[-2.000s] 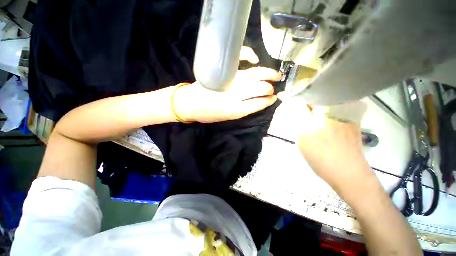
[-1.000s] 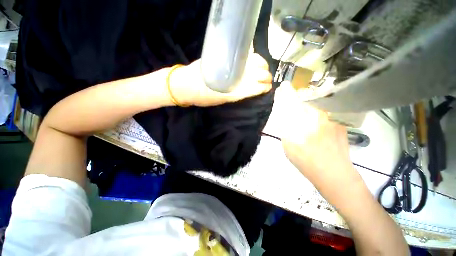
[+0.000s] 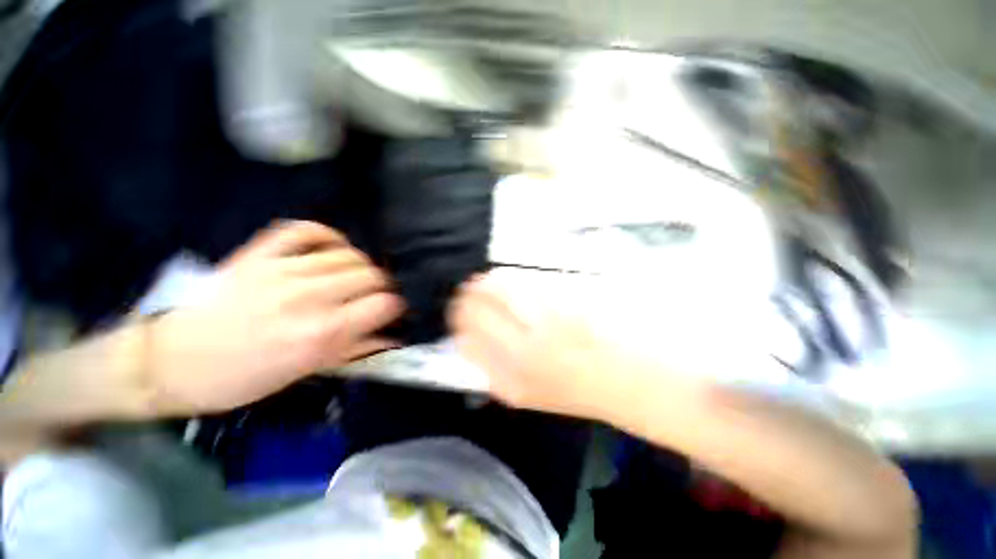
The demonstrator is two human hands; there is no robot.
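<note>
The black garment [image 3: 437,207] lies across the left and middle of the white machine table, with its near edge at the table's front. The view is blurred. My left hand [image 3: 300,311] is on the garment's front part, its curled fingers gripping the cloth. My right hand [image 3: 513,339] is at the garment's near right edge, its fingertips at the cloth; whether they pinch it is hard to tell. The sewing machine head [image 3: 437,66] is blurred above the cloth, and the needle area cannot be made out.
A pale rounded tube [image 3: 268,98] hangs above the garment. Fabric shears [image 3: 830,300] lie at the right, with an orange-brown handled tool [image 3: 806,164] behind. A slim grey tool [image 3: 655,232] lies on the table [image 3: 699,295]. A blue crate [image 3: 284,459] is below.
Both hands have moved away from the needle, toward the table's front edge, with the left one also further left. The view has shifted and blurred, and the tube and machine head appear further left.
</note>
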